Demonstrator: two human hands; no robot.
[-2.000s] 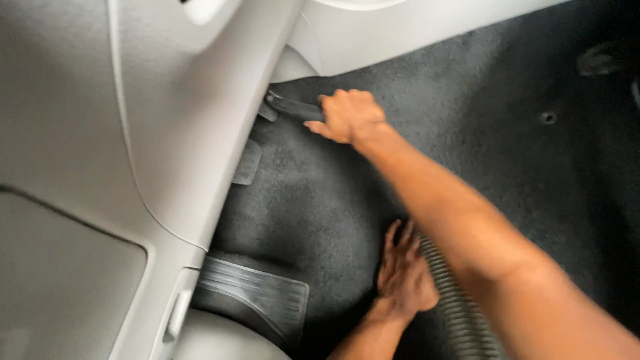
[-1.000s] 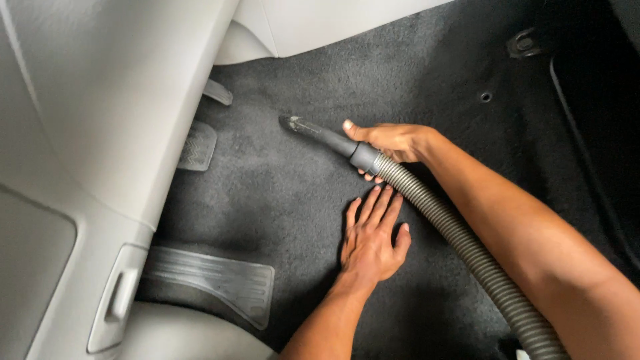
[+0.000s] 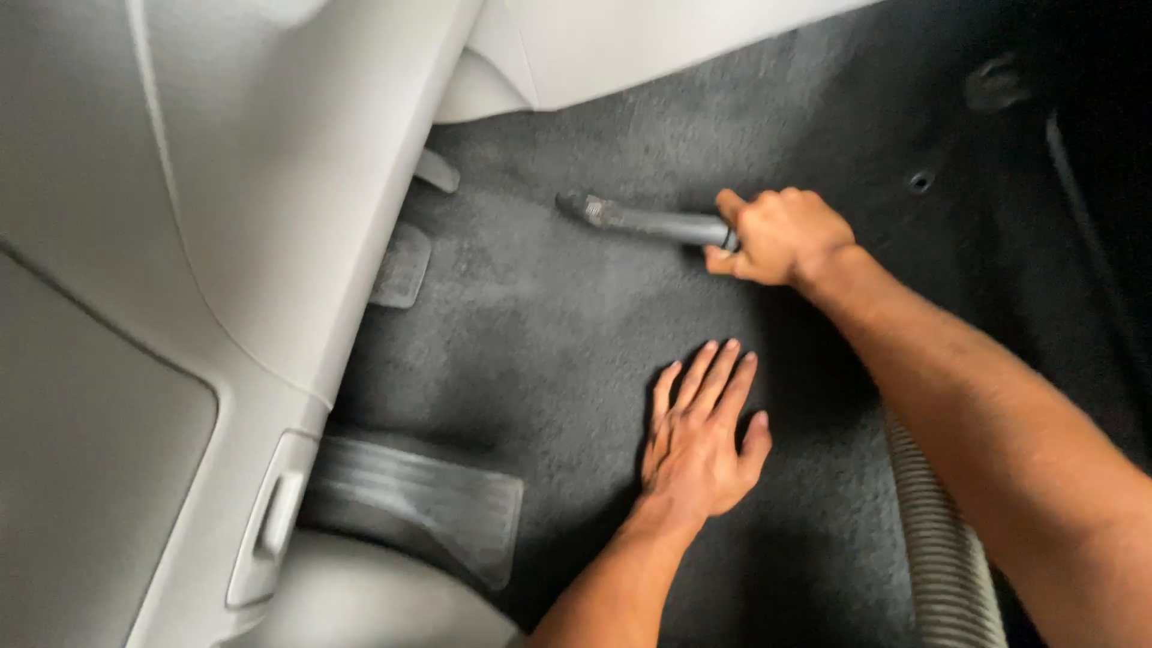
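Observation:
My right hand (image 3: 783, 236) is closed around the end of a dark vacuum nozzle (image 3: 670, 225), whose tip points left over the dark carpet (image 3: 558, 333) of a car footwell. The ribbed vacuum hose (image 3: 940, 540) shows below my right forearm; its join to the nozzle is hidden by my hand and arm. My left hand (image 3: 706, 445) lies palm down on the carpet with its fingers spread and nothing in it, below the nozzle.
Grey dashboard trim (image 3: 270, 297) with a latch handle (image 3: 277, 513) fills the left side. A wide ribbed pedal (image 3: 432, 504) and two smaller pedals (image 3: 405, 265) (image 3: 438, 171) stick out beside it. Light trim (image 3: 630, 45) borders the carpet at the top; a small round fastener (image 3: 920, 182) sits at the right.
Since one second ago, my right hand and the nozzle have moved up, away from my left hand. My left hand, bent beside the hose two seconds ago, now lies spread out.

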